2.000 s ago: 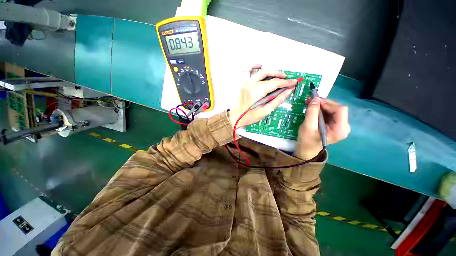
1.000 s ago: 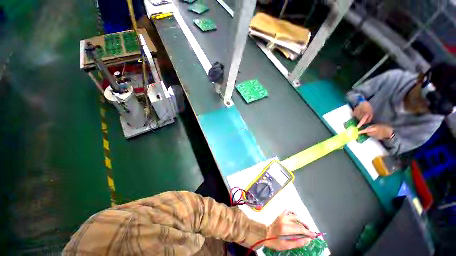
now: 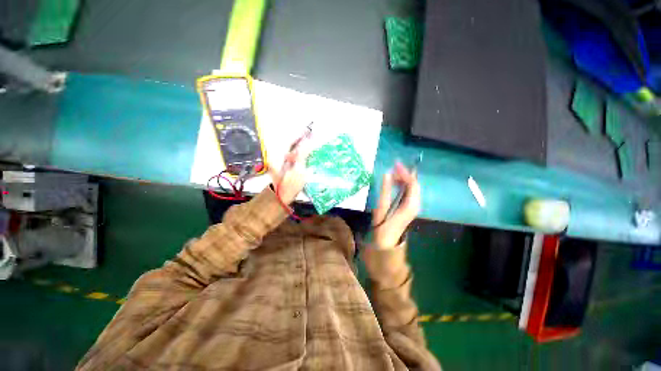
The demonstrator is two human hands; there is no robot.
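Note:
A green circuit board (image 3: 337,172) lies rotated on the white sheet (image 3: 279,101), its lower corner near the sheet's front edge. My left hand (image 3: 290,174) is at the board's left edge and holds the red test probe (image 3: 298,142), its tip pointing up and away. My right hand (image 3: 397,203) is right of the board, over the teal edge, blurred, with the black test probe (image 3: 415,168) between its fingers. The digital multimeter (image 3: 235,130) lies on the sheet's left part; its screen is too bright to read. Its leads loop from its lower end.
A yellow-green strip (image 3: 243,36) runs away beyond the meter. A large black board (image 3: 480,80) and another green board (image 3: 403,43) lie on the belt. More green boards show at the upper left and right. A white stick (image 3: 476,191) and a pale round roll (image 3: 547,215) lie on the teal edge.
The view swung left and came back. Compared with two seconds ago, both probes are off the board, my right hand is out to the right, and the board is turned.

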